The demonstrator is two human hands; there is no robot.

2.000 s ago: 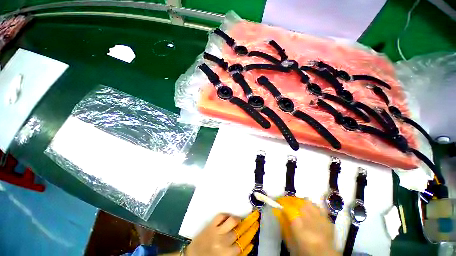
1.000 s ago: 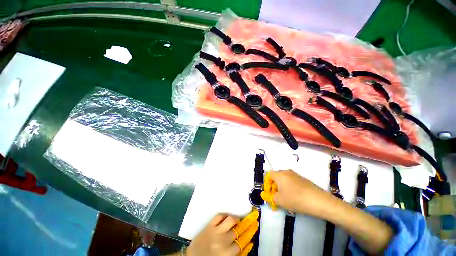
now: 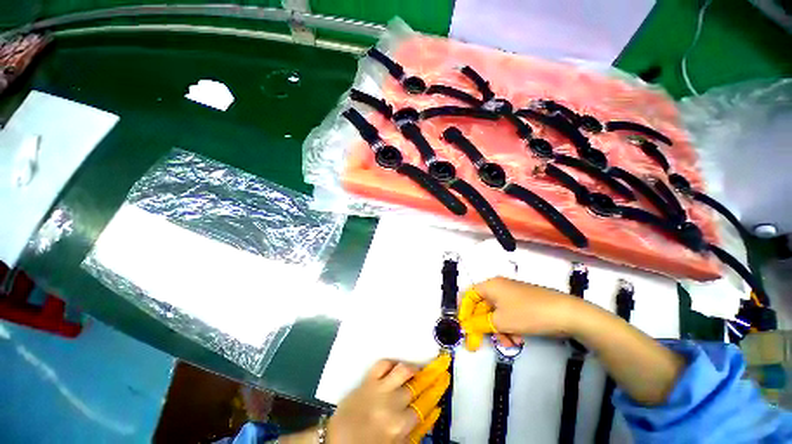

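Observation:
Several black-strap wristwatches lay upright in a row on the white work pad (image 3: 375,295). The leftmost watch (image 3: 448,332) shows its round dark dial. My left hand (image 3: 391,403), with yellow-orange finger cots, has its fingertips at this watch's lower strap. My right hand (image 3: 504,312), also in finger cots, is at the right edge of its dial, fingers bent. It partly covers the second watch (image 3: 503,381). Whether either hand pinches something small cannot be told.
A pink-red foam tray (image 3: 556,232) covered with many watches lies behind the row, with crinkled clear plastic around it. A clear plastic bag with a white sheet (image 3: 200,277) lies to the left. A white board (image 3: 52,156) is at the far left.
The pale stick-like piece seen earlier at the first dial no longer shows. My right hand has moved from the second watch to beside the first dial. My left hand stays nearly in place.

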